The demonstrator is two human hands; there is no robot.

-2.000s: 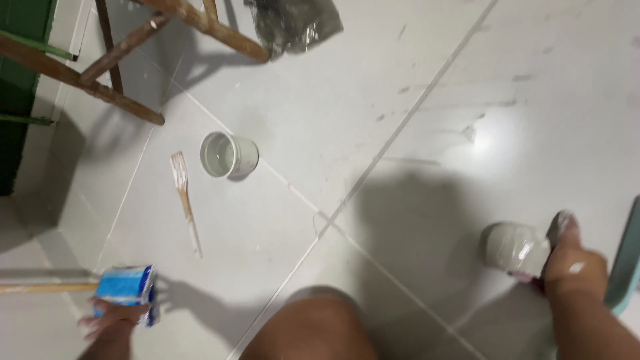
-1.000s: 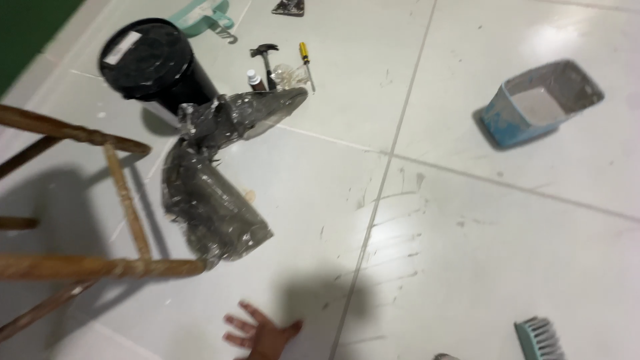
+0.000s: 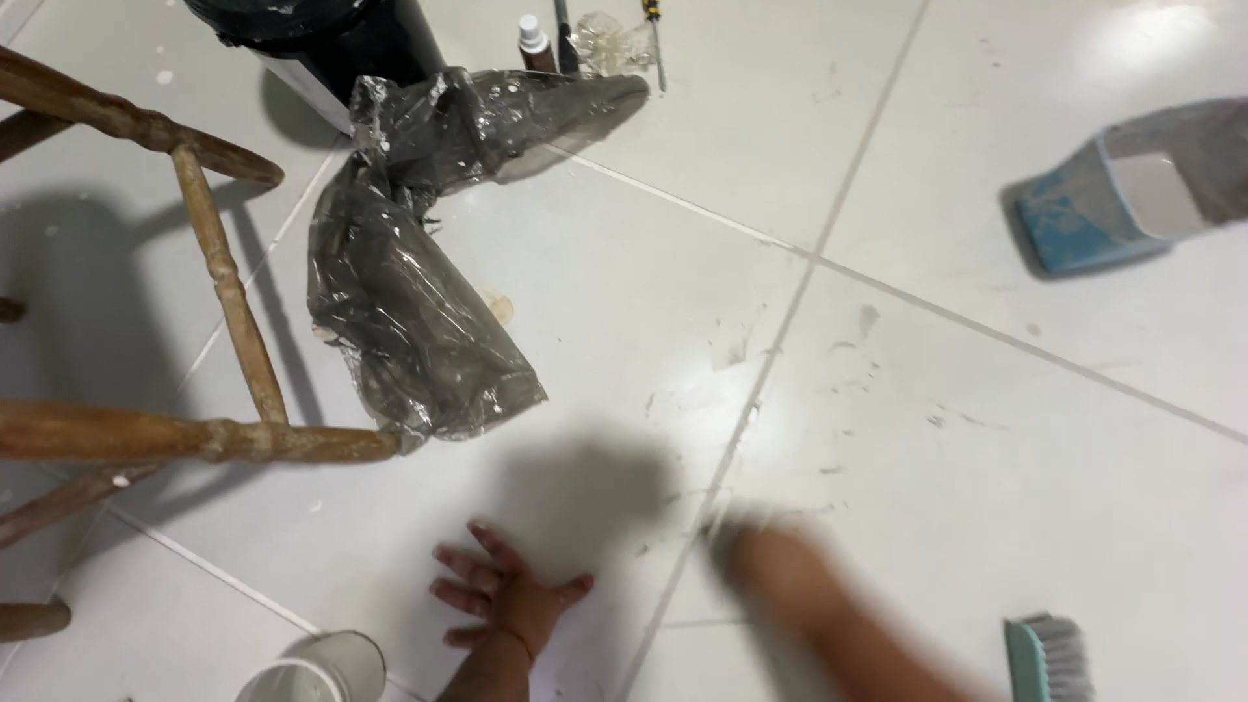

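My left hand (image 3: 507,595) is spread over the white tiled floor at lower centre, with nothing in it. It is below the crumpled dark clear plastic bag (image 3: 429,322) and right of a pale plastic container (image 3: 341,673) cut by the bottom edge. My right hand (image 3: 770,561) is a motion blur over the tiles, near a grout line; its fingers cannot be made out, nor whether it holds anything. A green brush with grey bristles (image 3: 1029,663) lies at lower right.
Wooden chair legs (image 3: 224,283) fill the left side. A black bucket (image 3: 380,49) stands at the top left, near a white-capped bottle (image 3: 532,39) and a screwdriver (image 3: 657,44). At right is a blue paint-smeared container (image 3: 1082,214) with pale material inside.
Two seconds ago my left hand held a blue package and my right was at a pale round container; neither is in view now. The view has shifted. My right hand has come into view since one second ago.
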